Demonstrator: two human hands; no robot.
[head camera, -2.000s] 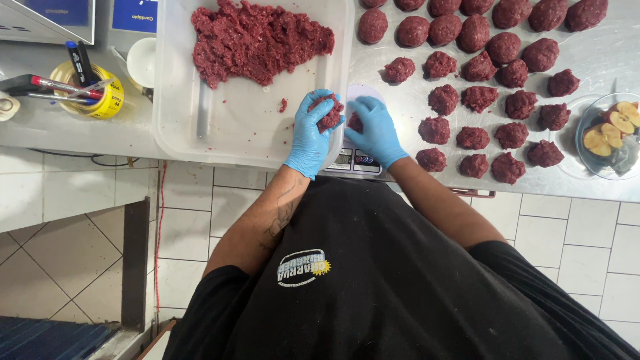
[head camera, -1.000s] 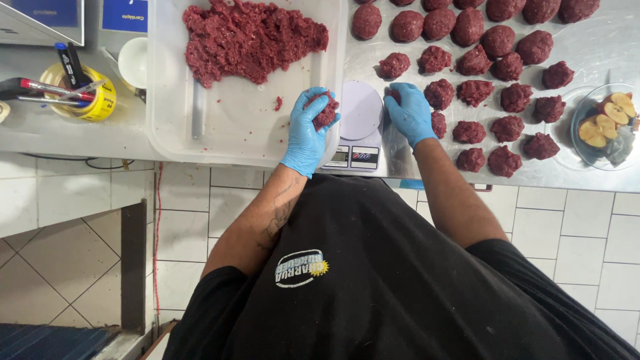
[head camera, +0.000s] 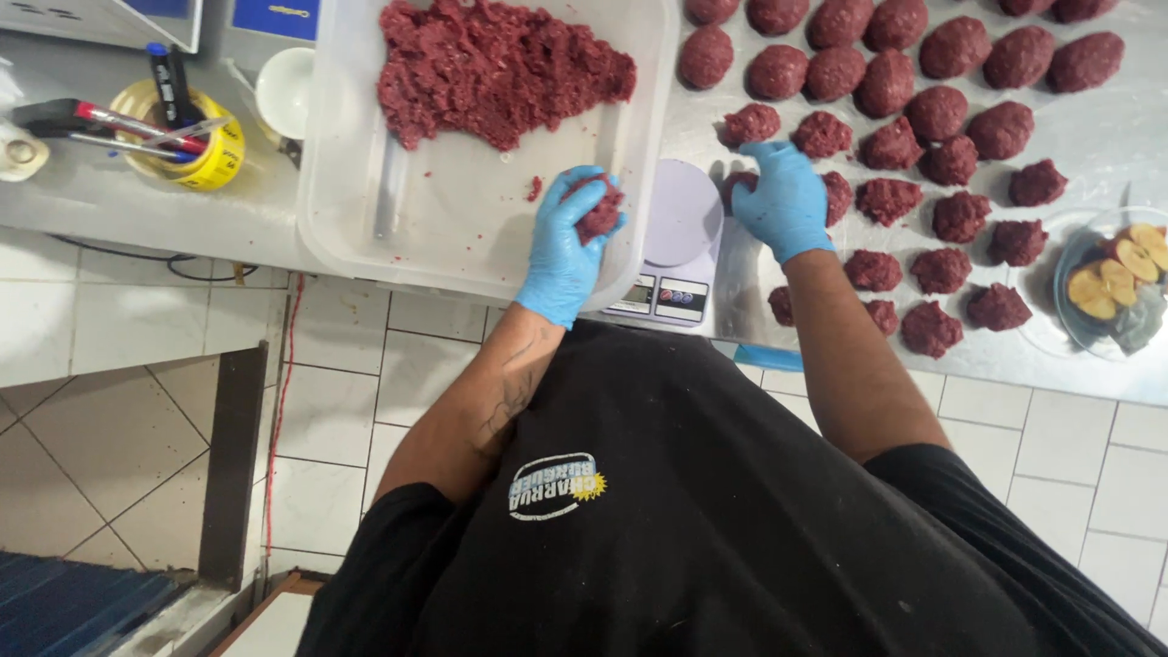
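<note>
My left hand (head camera: 568, 239), in a blue glove, is closed around a ball of ground meat (head camera: 599, 208) over the near right corner of a clear plastic tub (head camera: 438, 239). A large mass of ground meat (head camera: 497, 73) lies at the tub's far side. My right hand (head camera: 782, 199), also gloved, is over the steel table with its fingers at a meat ball (head camera: 741, 185) just right of a digital kitchen scale (head camera: 683, 214); whether it grips that ball is hard to tell. The scale's plate bears nothing. Rows of meat balls (head camera: 940, 271) spread to the right.
At the right stands a glass bowl (head camera: 1069, 274) with cut apple pieces and a crumpled wrap. On the left are a yellow container (head camera: 222, 157) of markers and pens and a white cup (head camera: 286, 94). The steel table's near edge (head camera: 1095, 391) runs below the meat balls.
My right hand was beside the scale with a piece of meat, then moved right to the rows of meat balls. My left hand still holds its ball over the tub.
</note>
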